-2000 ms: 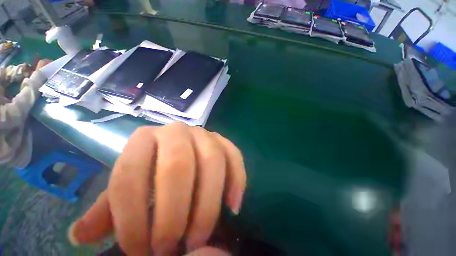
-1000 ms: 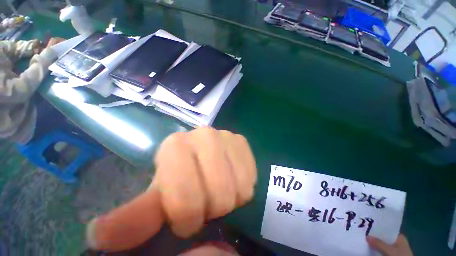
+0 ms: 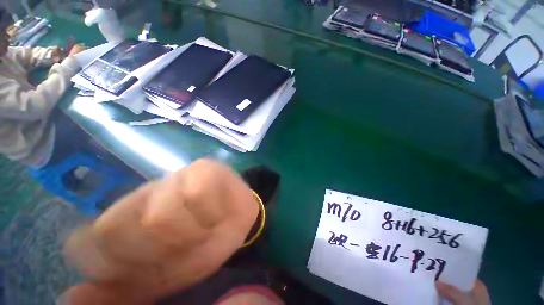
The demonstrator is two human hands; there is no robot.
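Observation:
A white batch label sheet (image 3: pixel 396 253) with bold black handwriting lies over the green tabletop at the lower right, its writing facing me. My right hand (image 3: pixel 464 293) is cut off by the bottom edge; its fingertips grip the sheet's lower right part. My left hand (image 3: pixel 173 229) is large and blurred at lower left, away from the sheet, with a yellow band at the wrist and a black sleeve. Nothing shows in it, but its finger pose is unclear.
The green table (image 3: pixel 370 131) bears three side-by-side stacks of black flat devices (image 3: pixel 250 86) with white layers at upper left. More device stacks (image 3: pixel 417 44) and a blue bin (image 3: pixel 444 30) stand at the far side, another stack (image 3: pixel 519 128) at right. A person (image 3: pixel 30 101) sits left, by a blue stool (image 3: pixel 89 179).
The label sheet and my right fingertips have come into view since the oldest frame. My left hand has moved left, baring the yellow wrist band. The view has shifted slightly.

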